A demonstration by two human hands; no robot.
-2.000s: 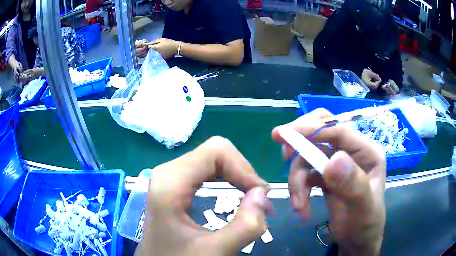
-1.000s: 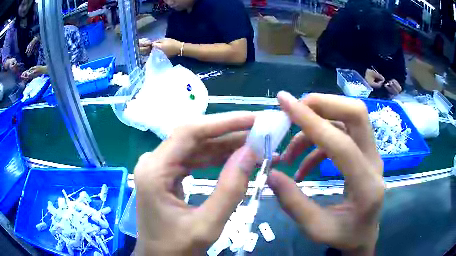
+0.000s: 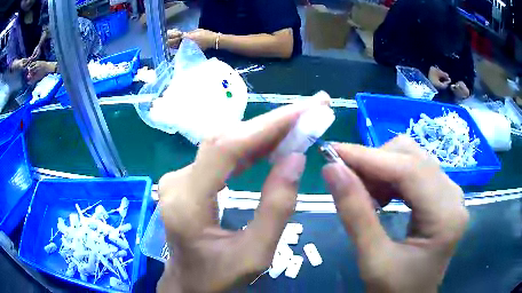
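Observation:
My left hand [image 3: 229, 212] holds a white plastic housing [image 3: 306, 130] between thumb and fingers, tilted up to the right. My right hand [image 3: 400, 212] pinches a slim silvery and dark stem part [image 3: 328, 151] between thumb and forefinger. Its thin tip is at the side of the housing; whether it enters a hole cannot be told. The rest of the stem part is hidden by my right fingers. Loose white housings [image 3: 293, 266] lie on the dark bench below my hands.
A blue bin [image 3: 143, 197] of joined pieces is at lower left, beside a clear plastic box [image 3: 153, 236]. A green belt [image 3: 63, 143] crosses ahead, with a bulging clear bag [image 3: 200, 103] and a second blue bin [image 3: 378, 123]. A metal upright [image 3: 86, 86] stands left. People sit opposite.
The housing was upright between both hands a second ago and is now tilted in my left hand. My right hand has lowered and closed its fingertips on the stem part. The view has shifted slightly.

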